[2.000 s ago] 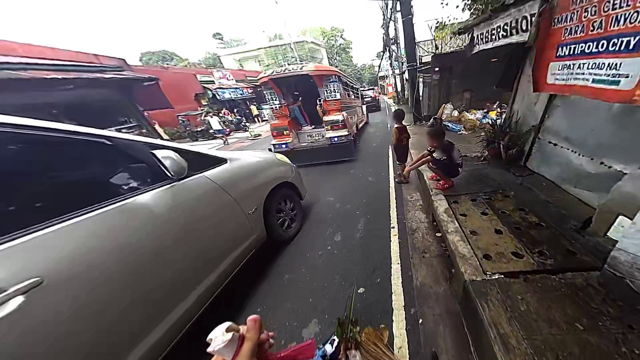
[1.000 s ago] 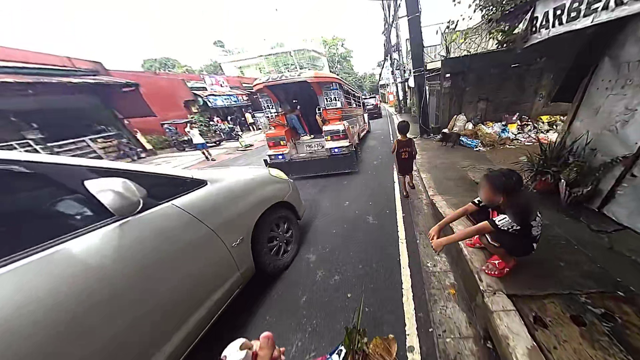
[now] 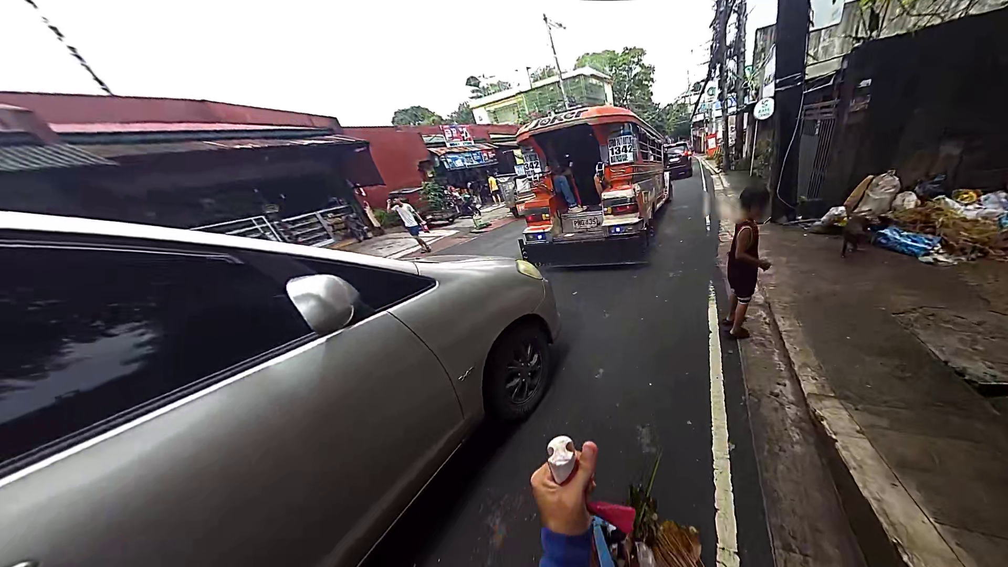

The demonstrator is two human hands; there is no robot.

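Observation:
At the bottom, right of centre, my left hand (image 3: 563, 492) in a blue sleeve is closed around a white handle (image 3: 561, 459), whose rounded end shows above the fist. Just right of the hand are a red piece (image 3: 613, 516) and a blue part (image 3: 602, 543), with green blades (image 3: 644, 500) and brown, dry-looking plant matter or bristles (image 3: 676, 543) beside them. The frame cuts off what lies below. My right hand is out of view.
A silver car (image 3: 315, 425) stands close on the left, a jeepney (image 3: 591, 181) ahead. A child (image 3: 743, 260) stands by the curb (image 3: 850, 441) on the right; a dog (image 3: 854, 234) and bagged rubbish (image 3: 898, 201) are beyond. A person (image 3: 409, 223) is across the road.
The view has moved forward along the road and turned left. The crouching person on the sidewalk has left the frame. The standing child appears nearer. My left hand keeps its hold on the white handle.

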